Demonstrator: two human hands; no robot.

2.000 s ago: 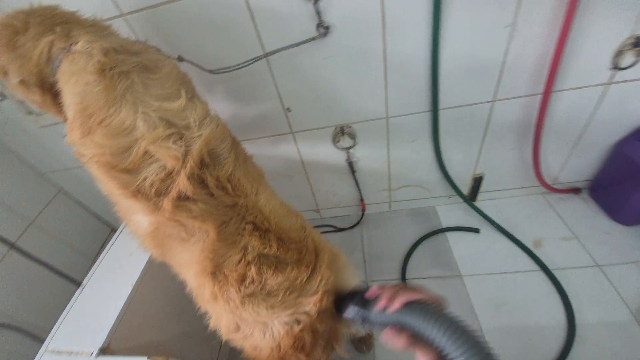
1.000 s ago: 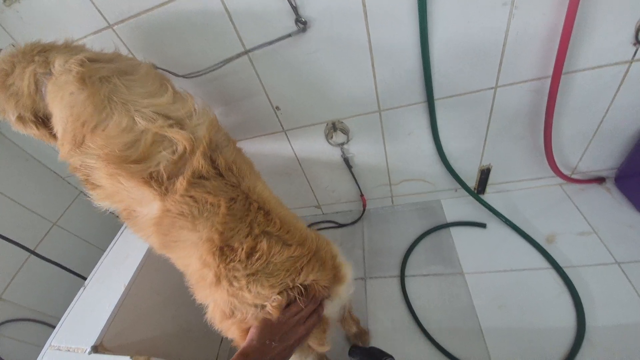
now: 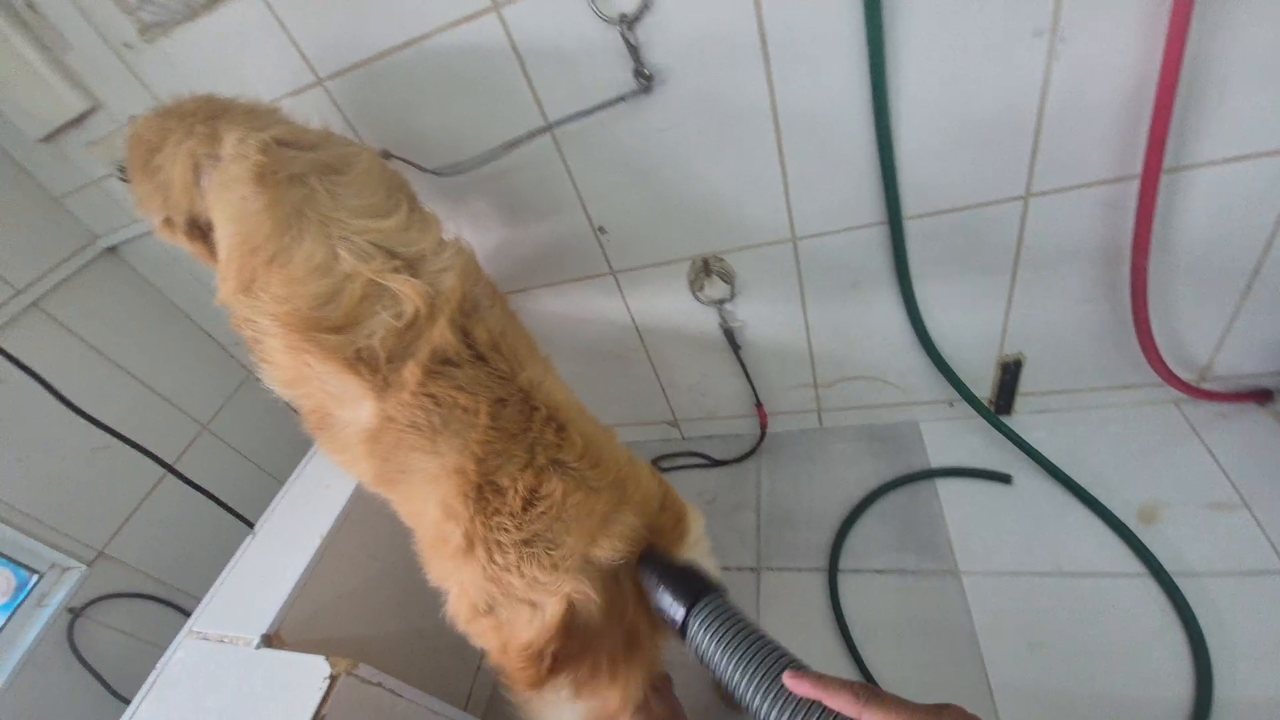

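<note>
A golden long-haired dog (image 3: 480,440) stands with its back to me, head toward the upper left. My right hand (image 3: 870,697), cut off by the bottom edge, is on a grey ribbed dryer hose (image 3: 745,650). The hose's black nozzle (image 3: 675,588) is against the fur of the dog's hindquarters. Only a small part of my left hand (image 3: 663,698) shows, low beside the dog's rear; its fingers are mostly hidden. A tether (image 3: 520,140) runs from the dog's neck area to a wall ring.
A green hose (image 3: 915,300) hangs down the tiled wall and curves over the tiled floor, near a loose green hose end (image 3: 850,520). A red hose (image 3: 1145,230) hangs at right. A leash loop (image 3: 745,370) hangs from a low ring (image 3: 712,280). A white tiled ledge (image 3: 250,550) borders the left.
One second ago my left hand lay on the dog's rump and the nozzle was low by its hind leg; now the nozzle is up against the hindquarters. The fur there is parted.
</note>
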